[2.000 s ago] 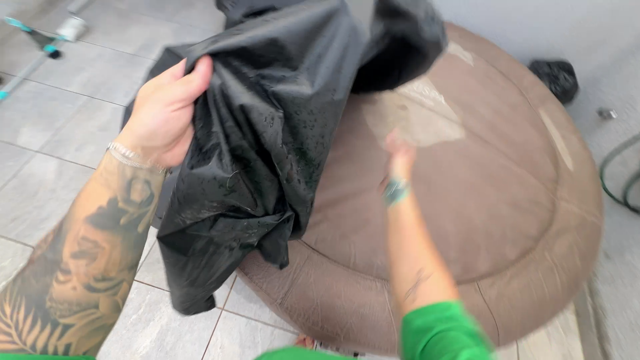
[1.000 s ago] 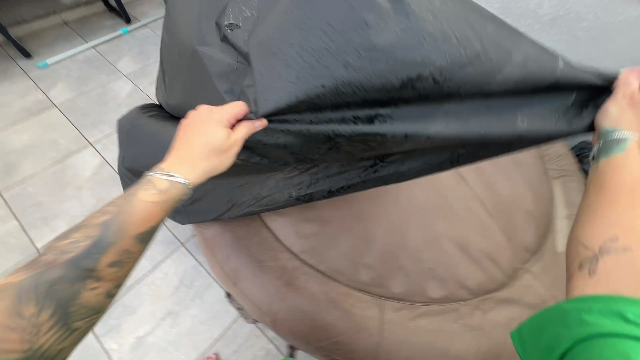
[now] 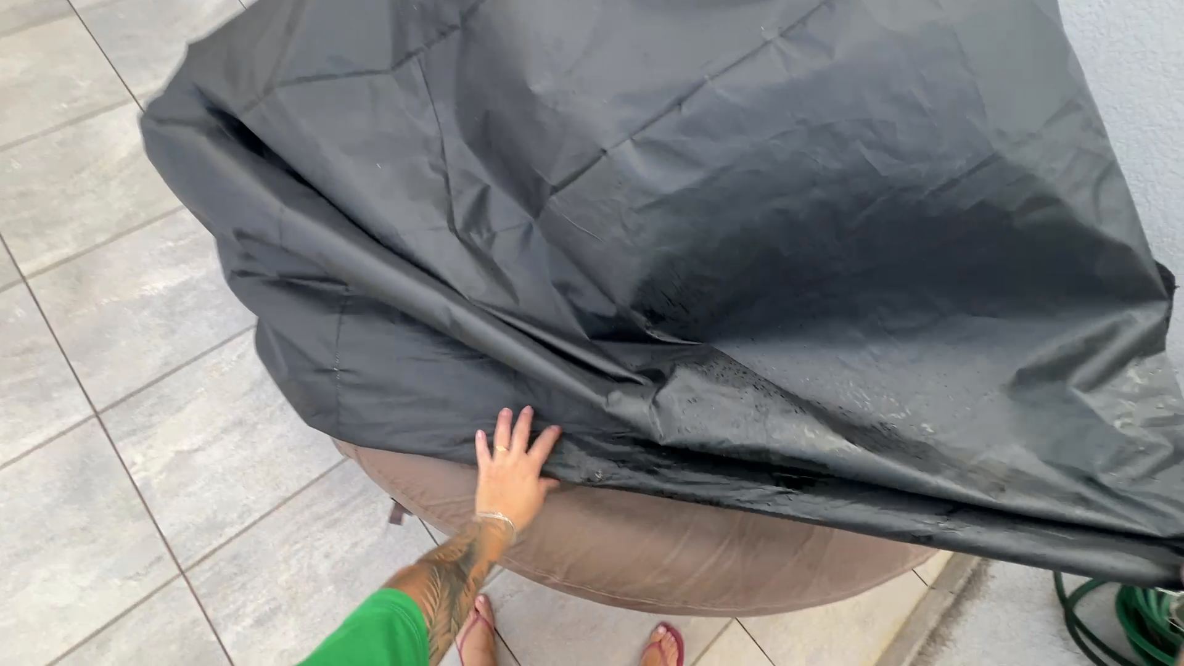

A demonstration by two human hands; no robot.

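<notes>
A wet black fabric cover (image 3: 740, 259), creased and folded, lies over most of a round brown padded lid (image 3: 721, 555), whose near edge shows below it. My left hand (image 3: 514, 472) rests with spread fingers at the cover's near edge, partly on the black fabric and partly above the brown lid, and grips nothing. Only a sliver of my right hand (image 3: 1181, 562) shows at the right frame edge, beside the cover's corner; its fingers are hidden, so its hold cannot be told.
Grey floor tiles (image 3: 120, 370) spread out on the left. A coiled green hose (image 3: 1142, 620) lies at the lower right. A pale wall (image 3: 1124, 102) rises at the upper right. My feet in flip-flops (image 3: 673, 640) stand below the lid's near edge.
The black cover, bunched on the left two seconds ago and stretched between both hands one second ago, now spreads over most of the lid. My left hand has let go of its pinch.
</notes>
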